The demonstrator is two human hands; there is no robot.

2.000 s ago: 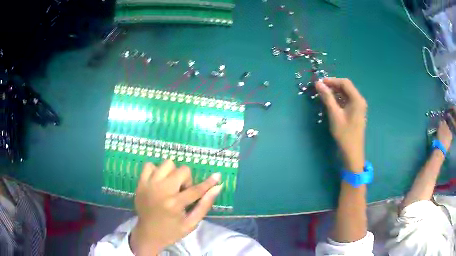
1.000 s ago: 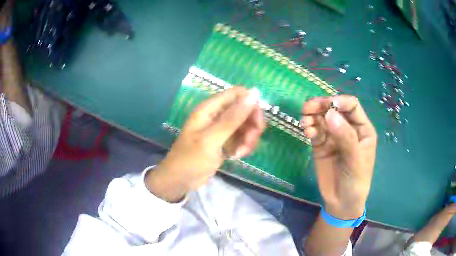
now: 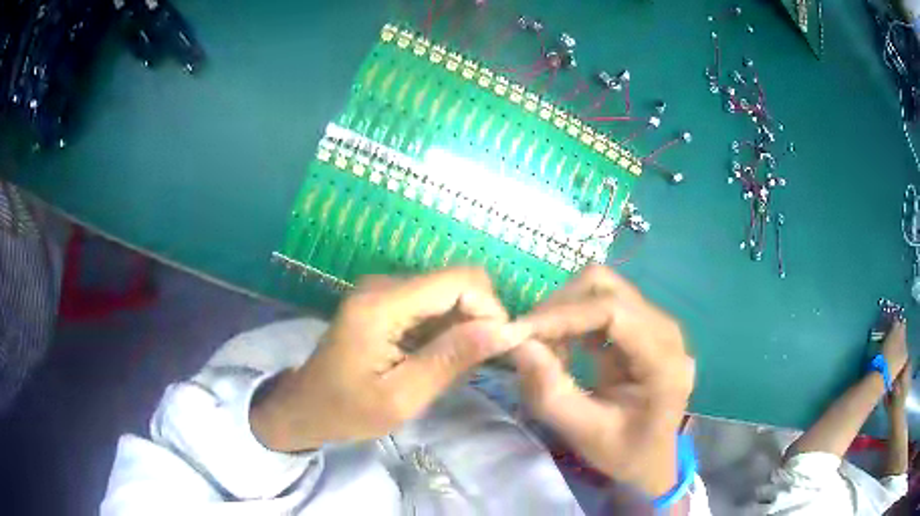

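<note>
The green circuit board panel (image 3: 444,171) lies tilted on the green table, with pale pads along its upper edge and middle. My left hand (image 3: 404,353) and my right hand (image 3: 605,378) meet fingertip to fingertip over the panel's lower edge. The fingertips are pinched together; anything between them is too small or hidden to tell. Wired capsules (image 3: 613,81) on thin red leads trail beyond the panel's upper edge. Another capsule (image 3: 636,217) sits at the panel's right edge with a dark lead curving over the board.
A loose heap of wired capsules (image 3: 757,166) lies to the right. Dark cable bundles (image 3: 91,50) lie at the far left. Part of another green board (image 3: 804,20) shows at the top right. A neighbour's arm with a blue wristband (image 3: 880,371) is at the right edge.
My right hand has moved from the capsule heap, over the panel, down to my left hand. A small capsule showed in its fingertips one second ago. The view has turned.
</note>
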